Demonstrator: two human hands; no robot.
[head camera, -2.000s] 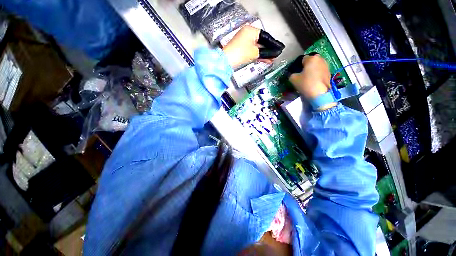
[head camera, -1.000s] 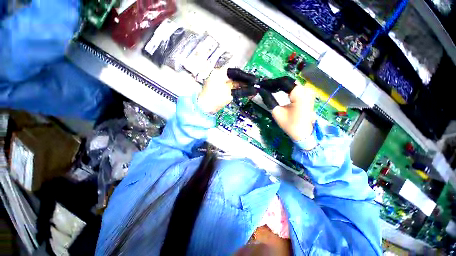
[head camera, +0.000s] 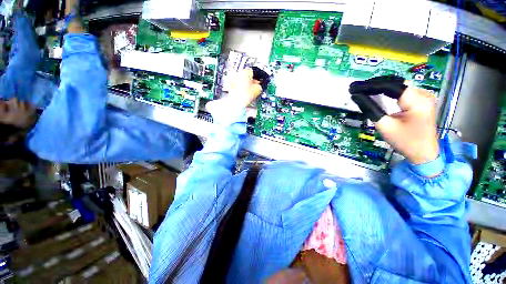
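A large green circuit board (head camera: 310, 127) lies in front of me, crowded with small parts. A long white bar (head camera: 313, 86) crosses its middle, and a bulky silver-white block (head camera: 396, 25) with a yellow strip (head camera: 383, 54) stands at its far edge. My left hand (head camera: 244, 87), with black finger cots, is at the board's left edge, fingers curled; whether it holds anything is hidden. My right hand (head camera: 408, 119) is above the board's right part. Its cotted thumb and forefinger bend together by the bar's right end; any small part between the tips is too small to tell.
Another green board (head camera: 166, 94) with a white bar and silver-white block (head camera: 175, 15) lies to the left. A board edge (head camera: 494, 172) shows at far right. Metal rails run along the boards. Another person's blue sleeve (head camera: 83, 94) is at left. Cardboard boxes (head camera: 152, 194) stand low left.
The view has swung round, so the boards lie more level and the neighbouring person shows at left. My hands, close together a second ago, are now wide apart, the right one moved rightward.
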